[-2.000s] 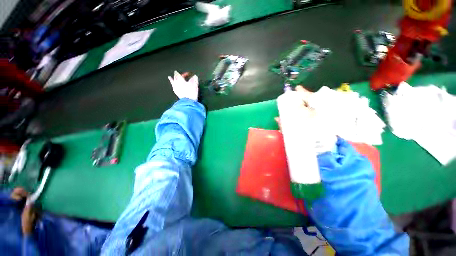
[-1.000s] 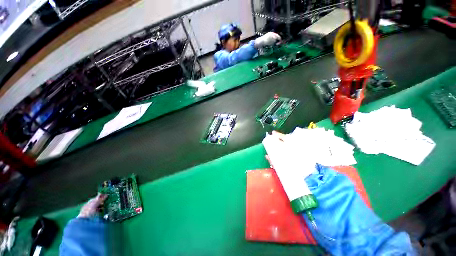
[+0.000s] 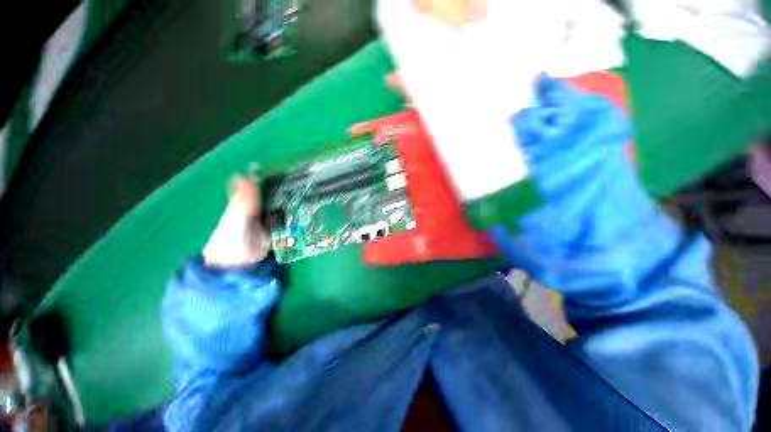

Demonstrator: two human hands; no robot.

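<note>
My left hand, in a white glove, holds a green circuit board by its left edge. The board's right end overlaps the red pad. My right hand is at the top of the view around the thick white dispensing tube; it is blurred and mostly hidden by the tube and the white glare. The tube's green cap points toward me. The nozzle is not visible.
A dark conveyor belt runs beyond the green bench with another circuit board on it. White sheets lie at the top right. A blurred black item with a pale handle is at the lower left.
My left hand has brought the circuit board from the far left to beside the red pad. The view has tilted down, and the coworker and red holder have left it. The tube stays over the pad.
</note>
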